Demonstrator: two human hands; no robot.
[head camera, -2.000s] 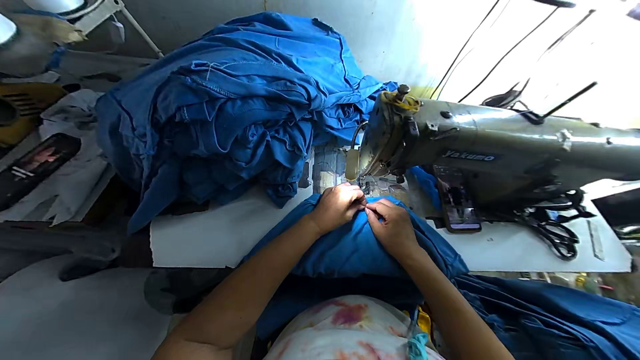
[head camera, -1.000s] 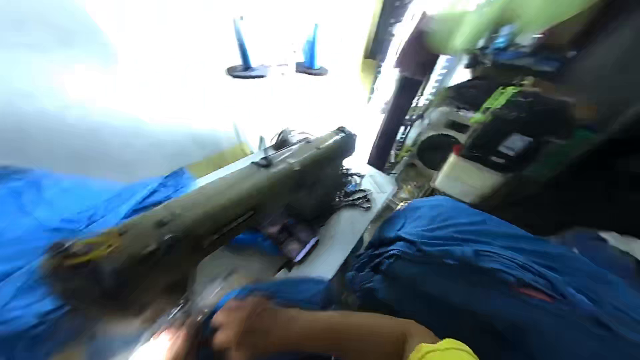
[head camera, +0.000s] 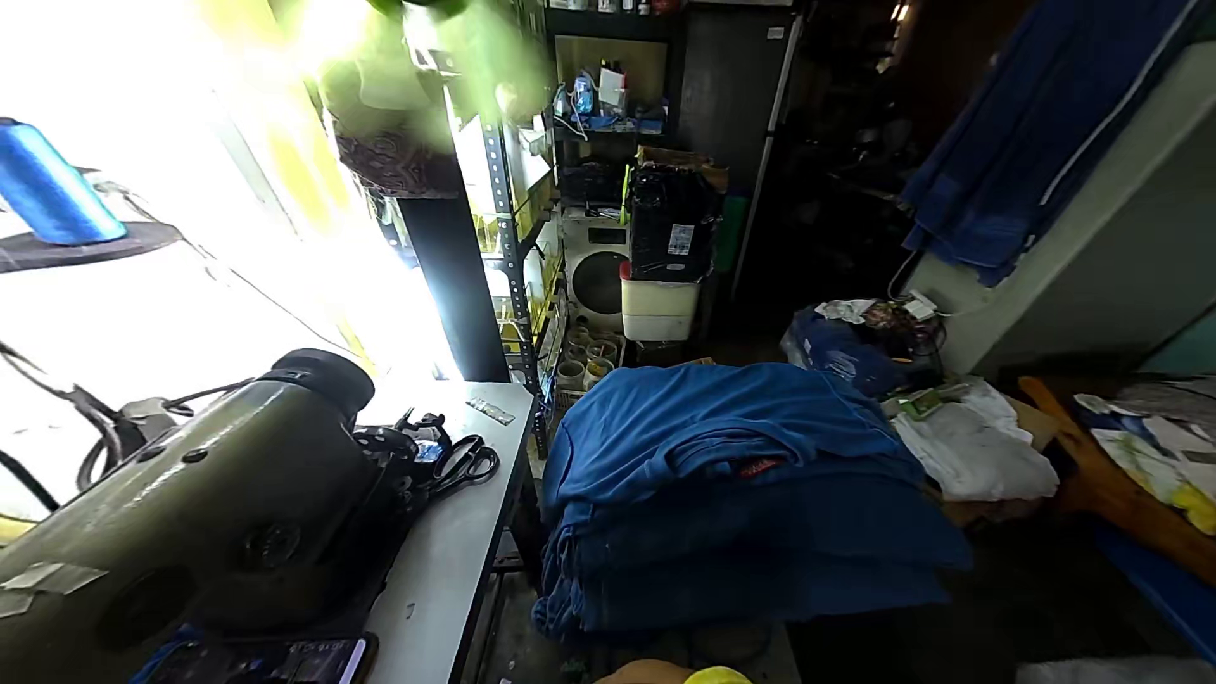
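Observation:
Neither of my hands can be seen; only a bit of skin beside something yellow shows at the bottom edge. At the left lies the olive-green body of a sewing machine (head camera: 218, 494), on a white table (head camera: 442, 570). Black-handled scissors (head camera: 465, 465) rest on the table by the machine's end. A phone (head camera: 275, 660) lies at the machine's near side, partly cut off by the frame. Right of the table is a tall stack of folded blue garments (head camera: 741, 513), with a blue shirt (head camera: 703, 408) on top.
A blue thread cone (head camera: 57, 185) stands at the upper left. Behind the stack are a metal shelf rack (head camera: 508, 218), a white washing machine (head camera: 594, 261) and a cream container (head camera: 658, 309). White cloth (head camera: 978, 446) lies at the right, near a wooden piece (head camera: 1121, 494). Blue cloth (head camera: 1035, 142) hangs above.
The view has swung far to the right. My hands, earlier on blue cloth by the sewing machine, have gone out of view.

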